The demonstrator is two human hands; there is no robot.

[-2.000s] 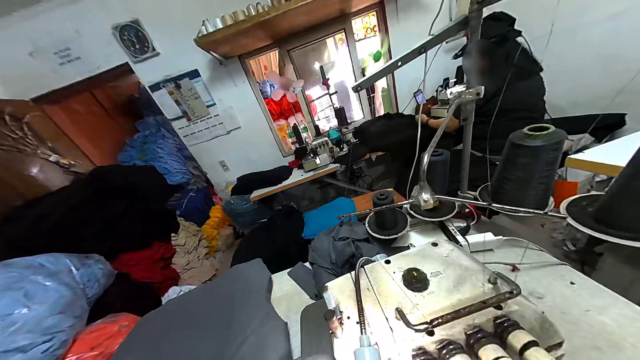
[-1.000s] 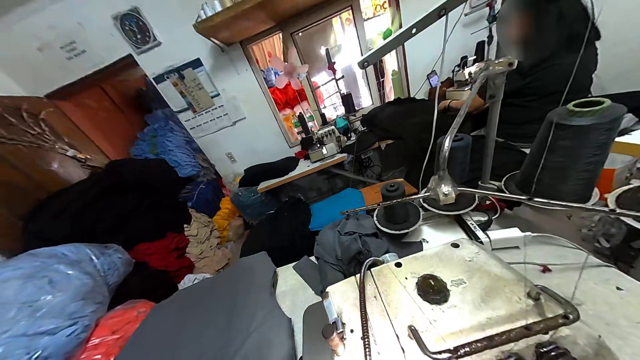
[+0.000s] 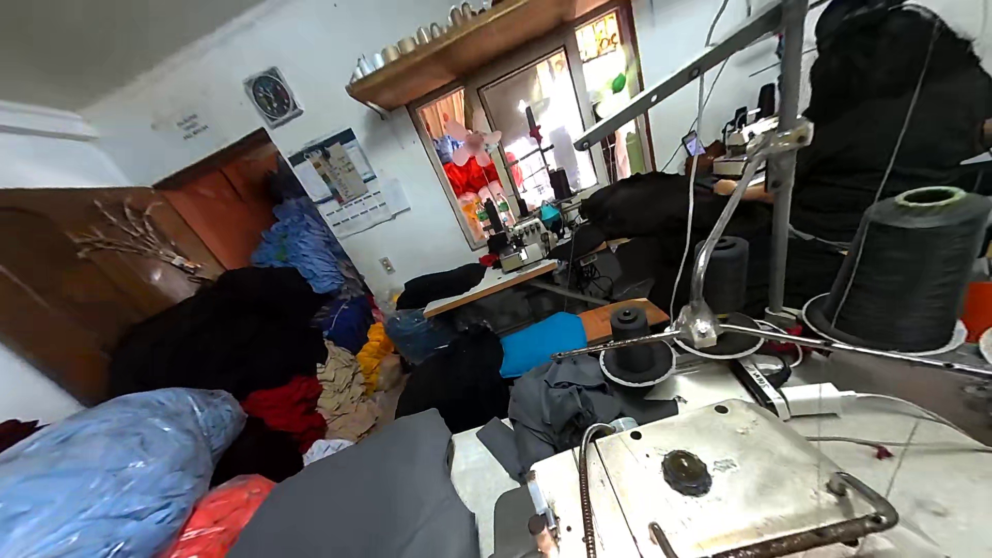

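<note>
Neither of my hands shows in the head view. At the bottom right is the metal top of an industrial sewing machine [image 3: 744, 473] with a round dark cap and a bent metal handle. Grey fabric [image 3: 372, 496] lies at the bottom centre, left of the machine. More crumpled grey fabric [image 3: 566, 403] rests on the white table behind the machine. A large cone of dark thread [image 3: 907, 271] stands at the right, with smaller dark cones [image 3: 632, 341] beside the metal thread stand [image 3: 701, 322].
Plastic-wrapped bundles [image 3: 116, 473] and fabric heaps [image 3: 225, 333] fill the left side. A person in black [image 3: 883, 132] works at the back right. Another sewing machine [image 3: 523, 244] stands on a table below the window. A white power strip [image 3: 810, 399] lies behind the near machine.
The view has shifted somewhat. No thing has plainly been moved, and neither hand shows in the earlier frames.
</note>
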